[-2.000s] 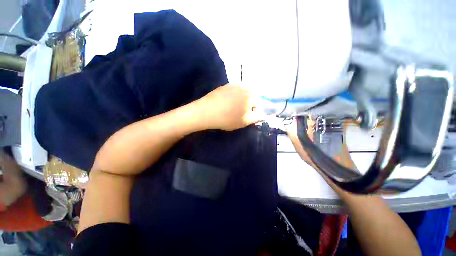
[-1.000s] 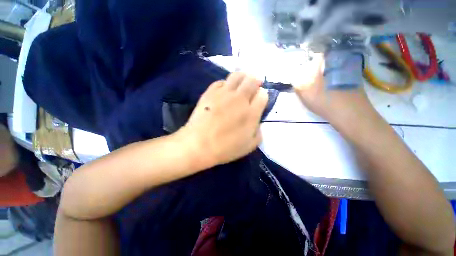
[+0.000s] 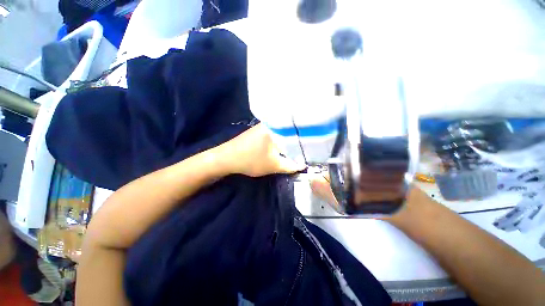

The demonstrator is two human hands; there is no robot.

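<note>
The dark navy garment (image 3: 209, 233) lies bunched across the machine table and hangs over its front edge. A pale frayed edge and a dark toothed line, perhaps a zipper, run down its lower right. My left hand (image 3: 260, 152) lies on the garment, its fingertips closed on the cloth edge beside the needle area (image 3: 311, 170). My right hand (image 3: 325, 192) is right of the needle, mostly hidden behind the shiny metal cover (image 3: 382, 137); its fingertips show at the cover's left and its grip is not visible. The white sewing machine head (image 3: 293, 66) hides part of the table.
Woven labels (image 3: 519, 206) lie heaped at the right, near a grey ridged part (image 3: 469, 184). A brown-taped board (image 3: 63, 233) and a white frame (image 3: 36, 179) stand at the left. The marked front edge (image 3: 424, 291) curves below my right forearm.
The machine head and metal cover are back in view over the work. My left hand has gone from lying flat on the cloth to the needle area. The scissors no longer show clearly.
</note>
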